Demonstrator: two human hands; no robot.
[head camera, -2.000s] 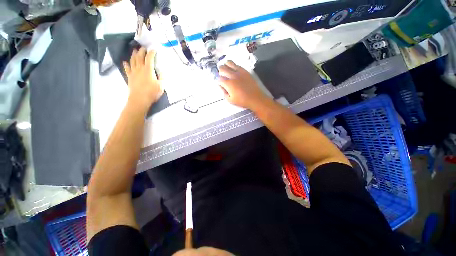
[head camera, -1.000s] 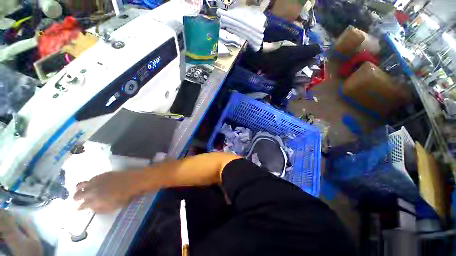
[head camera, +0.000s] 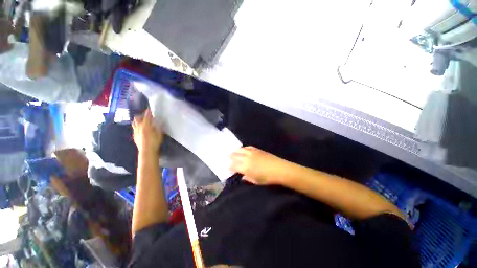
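A long pale grey garment panel (head camera: 191, 133) is stretched between my hands, off the table, above a blue basket at the left. My left hand (head camera: 148, 131) holds its far end; the fingers are partly hidden and blurred. My right hand (head camera: 257, 165) holds its near end, in front of my chest. The panel slants down from upper left to lower right.
The white sewing table (head camera: 293, 63) has a measuring tape (head camera: 361, 128) along its edge. Dark grey panels (head camera: 191, 26) lie on it at upper left. The machine's presser foot (head camera: 438, 62) is at upper right. A blue basket (head camera: 119, 84) stands left, another (head camera: 444, 238) lower right.
The view has swung from the right side to the left of the table. My right hand has left the machine bed. Both hands now hold the pale panel off the table beside the left basket.
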